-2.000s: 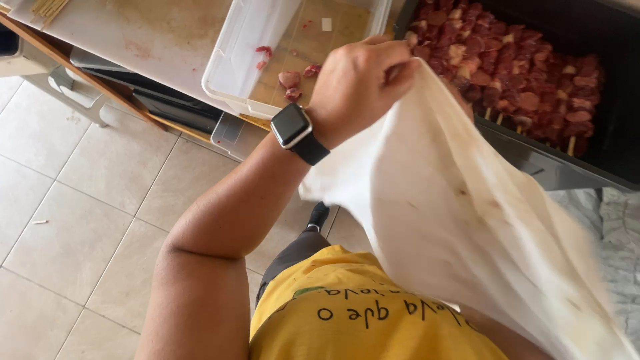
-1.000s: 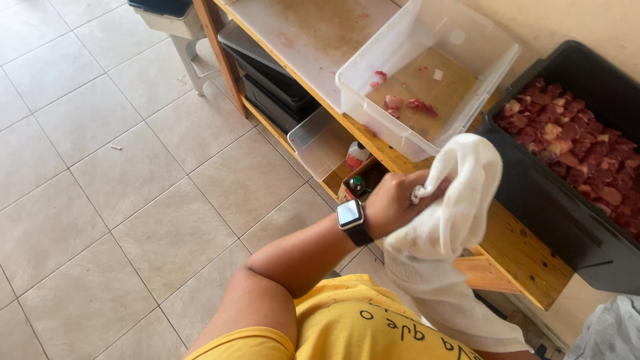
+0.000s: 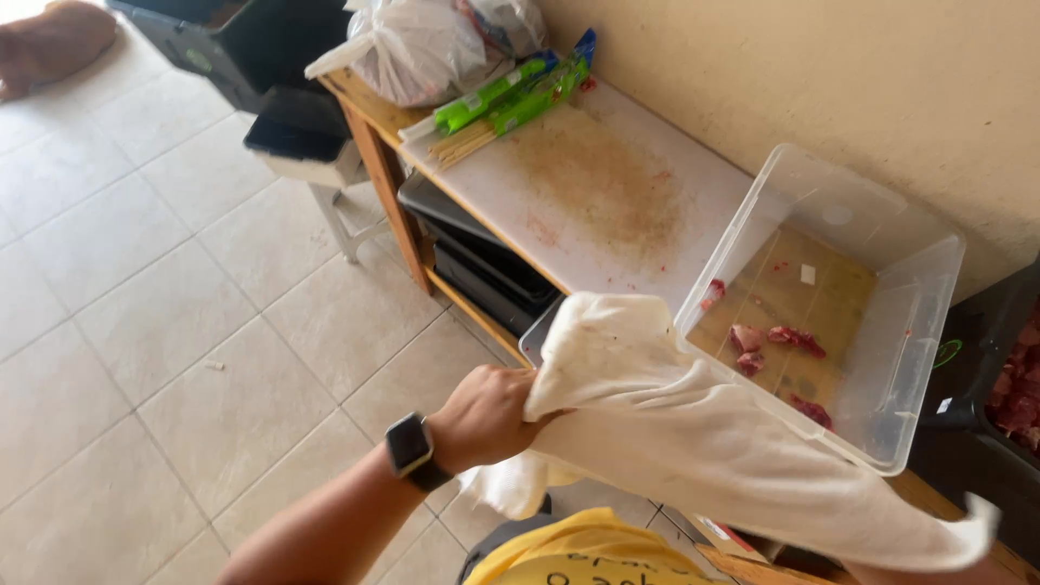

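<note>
A white cloth [image 3: 650, 422] with small dark stains is gripped at its left edge by my left hand [image 3: 487, 418], which wears a watch on the wrist. The cloth stretches to the lower right, in front of the near side of a clear plastic bin [image 3: 910, 341]. Pieces of raw meat [image 3: 747, 339] lie in the bin. At the bottom right a bit of my right arm [image 3: 918, 574] shows under the cloth; the cloth hides the right hand.
Beyond the cloth, a stained white cutting board [image 3: 569, 179] lies on a wooden table [image 3: 374, 122] with skewer packs [image 3: 528, 97] and a plastic bag [image 3: 422, 53]. A black crate [image 3: 967, 390] with meat stands at the right edge. Black trays [image 3: 487, 284] sit on the lower shelf. An animal [image 3: 57, 41] lies on the floor.
The cloth, bunched over my left hand one second ago, is now spread out toward the right. The view has swung left, showing more of the table and floor.
</note>
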